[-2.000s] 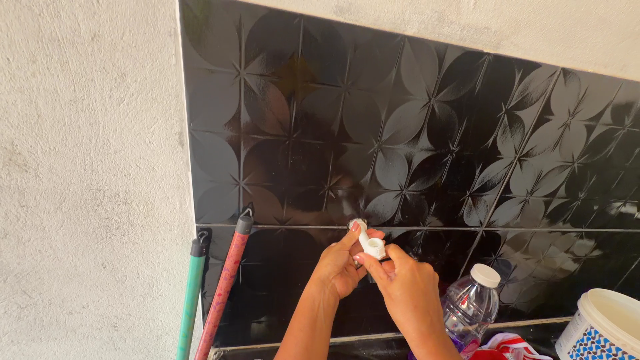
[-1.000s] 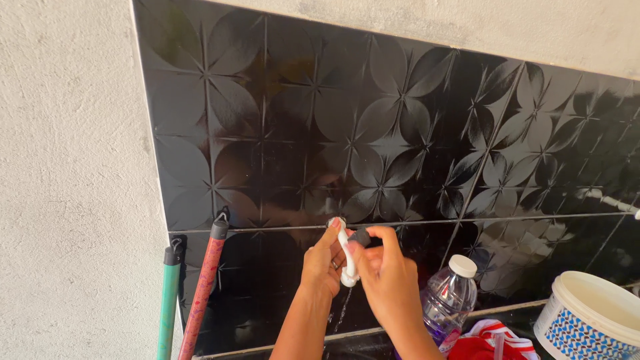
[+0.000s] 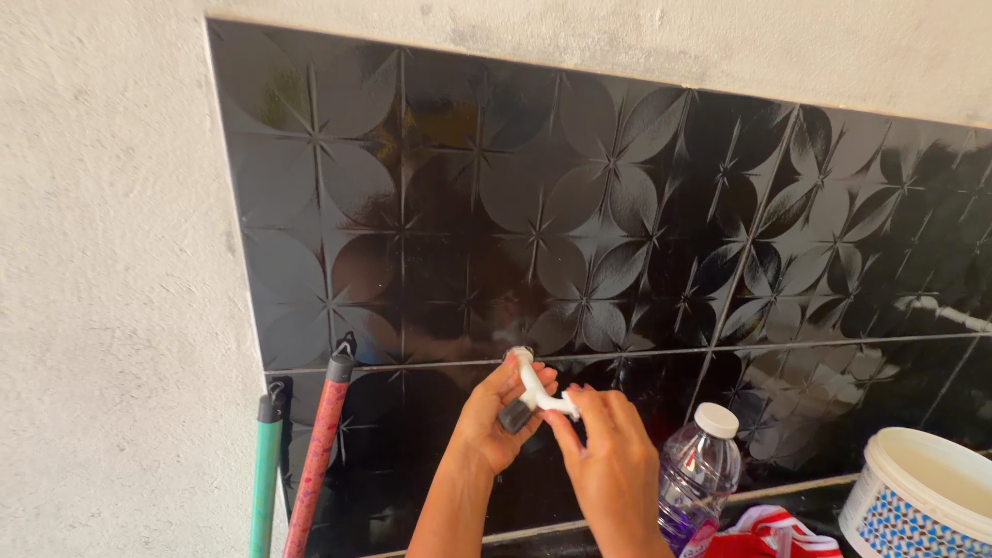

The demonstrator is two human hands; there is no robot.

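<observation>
A white plastic water tap point(image 3: 537, 387) with a dark grey handle point(image 3: 515, 416) meets the black patterned wall tiles point(image 3: 535, 232) just below centre. My left hand point(image 3: 496, 415) grips the tap near its wall end, the thumb on the white body and the other fingers behind it. The thumb and fingers of my right hand point(image 3: 608, 457) pinch the tap's spout end, which points to the right. The handle lies against my left hand's fingers. Part of the wall joint is hidden by my left thumb.
Green point(image 3: 266, 480) and red point(image 3: 318, 457) poles lean at the left. On the right stand a clear bottle with purple liquid point(image 3: 700, 473) and a white bucket with a blue pattern point(image 3: 914, 504); red-and-white cloth point(image 3: 775, 535) lies between them.
The tap's spout has swung from pointing down to pointing right, and its dark handle has moved from the upper right to the lower left. My right hand has shifted from the handle to the spout end.
</observation>
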